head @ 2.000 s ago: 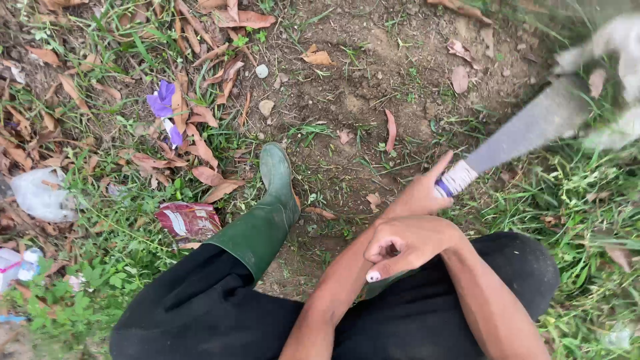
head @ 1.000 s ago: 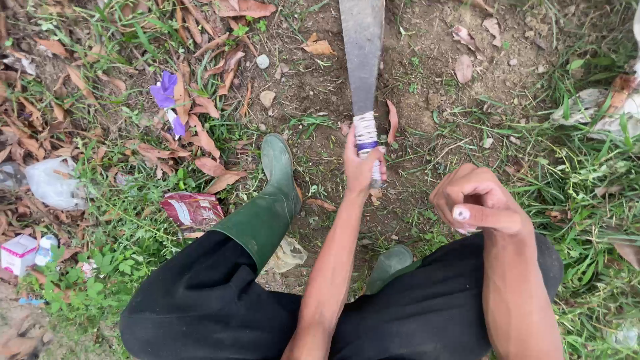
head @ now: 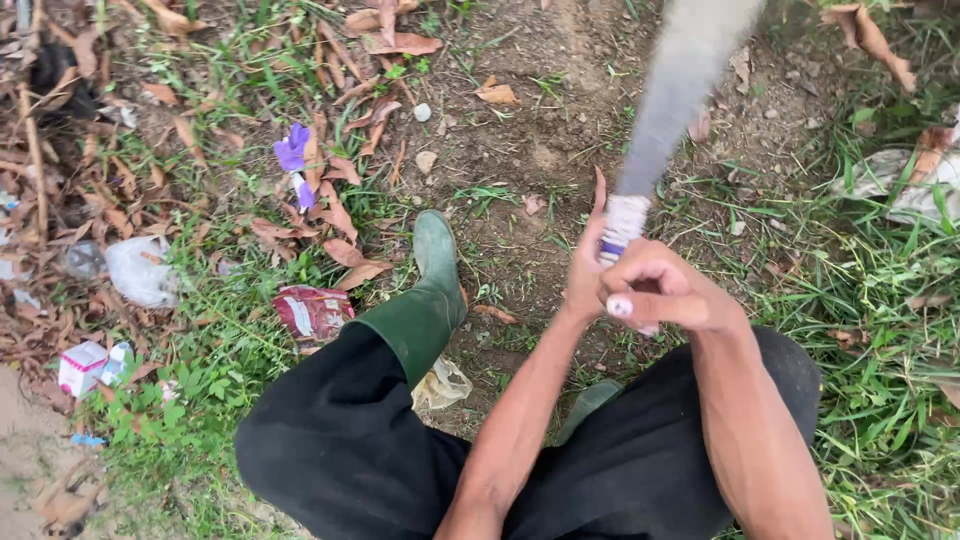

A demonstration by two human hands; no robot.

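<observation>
A machete [head: 667, 97] with a wide grey blade, blurred, points up and slightly right from my hands. White cord and a purple band wrap its handle. My left hand [head: 589, 274] is on the left side of this handle, its grip partly hidden behind the other hand. Curled in front of the handle's lower end is my right hand [head: 664, 289], with a white spot on the thumb tip; whether it touches the handle or holds something small is unclear.
Around me are a green rubber boot [head: 431, 300], a red wrapper [head: 313, 311], a white plastic bag [head: 142, 271], a small pink-and-white box [head: 81, 367], a purple flower [head: 292, 150] and a pale stone [head: 422, 112]. Grass and a whitish sheet [head: 926, 180] lie at right.
The machete has swung from pointing right to upright, and now tilts slightly right. My right hand was apart from the handle one second ago and is now in front of its lower end.
</observation>
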